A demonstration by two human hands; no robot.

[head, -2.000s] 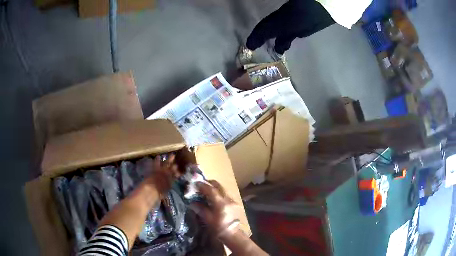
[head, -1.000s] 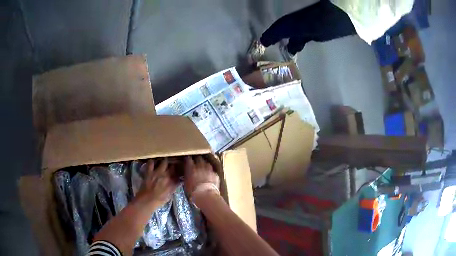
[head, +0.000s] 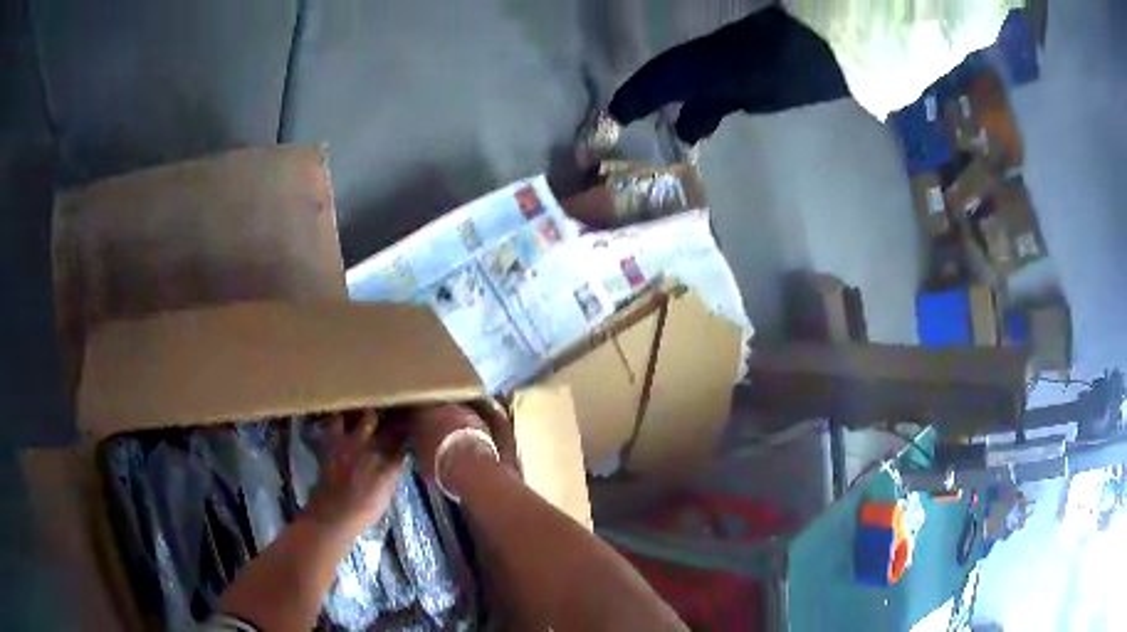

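Note:
An open carton (head: 278,358) stands at the lower left with its flaps up. Several clear-wrapped dark items (head: 389,556) stand packed side by side in it. My left hand (head: 352,469) lies on the wrapped items near the carton's inner far wall, its fingers blurred. My right hand (head: 447,432), with a pale band at the wrist, reaches down into the carton's far right corner. Its fingers are hidden below the edge, and I cannot see what either hand holds.
Newspaper sheets (head: 476,278) and a folded cardboard piece (head: 649,383) lie beyond the carton. A green bench (head: 822,556) with an orange and blue tape dispenser (head: 880,541) is at right. A person's dark-clothed legs (head: 729,68) are at the top. Boxes (head: 1007,228) stand at far right.
Over two seconds, my right hand has moved left and down into the carton's corner; the pale, shiny item near it earlier no longer shows. The view has shifted slightly.

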